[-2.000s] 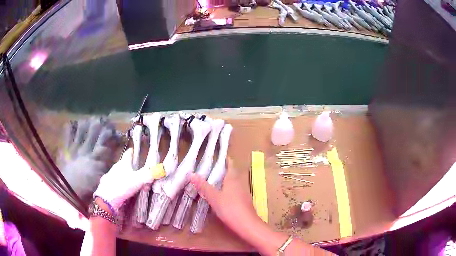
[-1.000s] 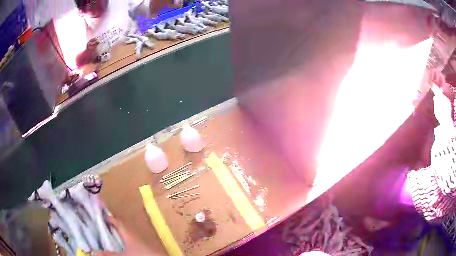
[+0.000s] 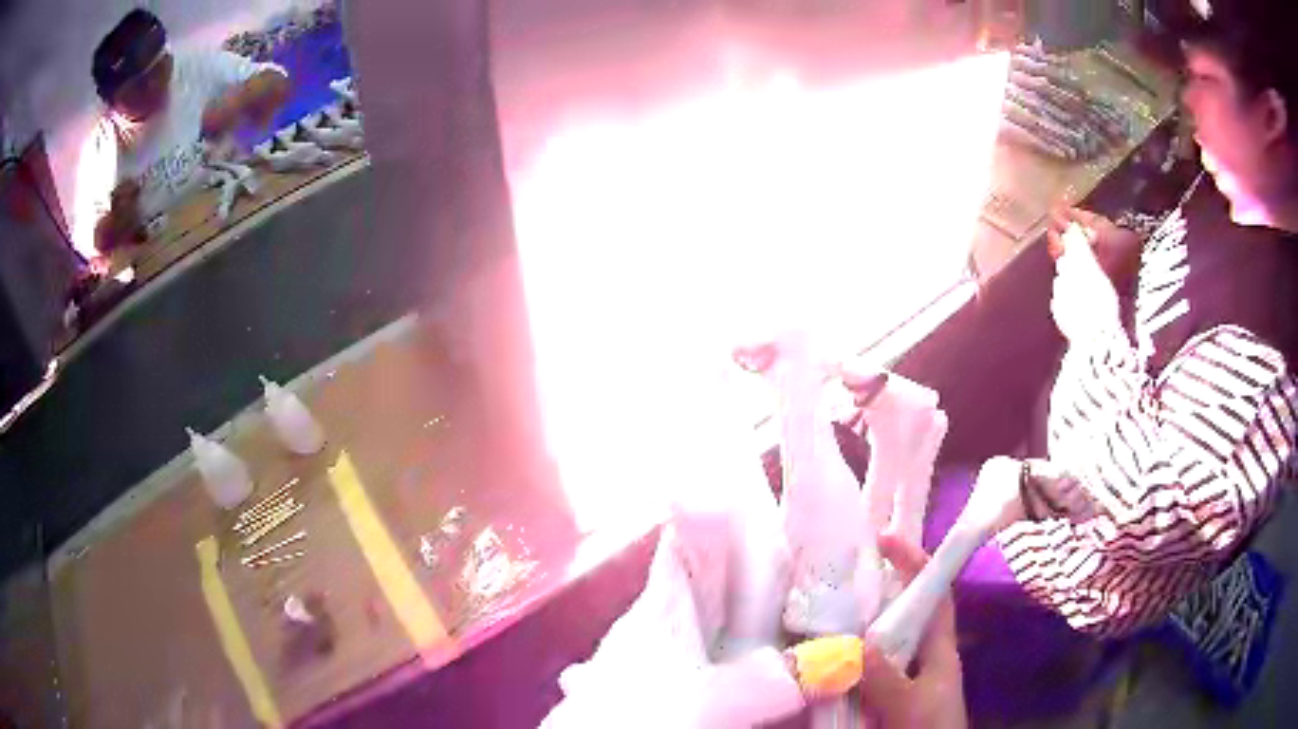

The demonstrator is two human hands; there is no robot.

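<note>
Several white-grey moulded limb parts [image 3: 829,534] are held together in a bundle off the bench at lower centre right, knobbed ends up, with dark bands near the knobs. My left hand [image 3: 712,691], in a white glove with a yellow thumb wrap, grips the bundle from the left; glare washes out its outline. My bare right hand [image 3: 918,662] grips the bundle from the right, its fingers partly hidden behind the parts. One part leans out to the right of the others. The lower ends are hidden by the hands and the picture's edge.
The cardboard-covered bench [image 3: 143,570] at left holds two squeeze bottles [image 3: 295,420], swabs [image 3: 271,520], yellow tape [image 3: 384,556] and a small pot [image 3: 298,610]. A glaring side panel [image 3: 755,228] stands behind. A person in stripes [image 3: 1139,484] is close at right, above a blue crate [image 3: 1231,627]. Another person [image 3: 171,143] works beyond the belt.
The view has swung right. The limb parts, earlier lying in a row on the bench, are now lifted off it in both hands. The striped person has come further into view.
</note>
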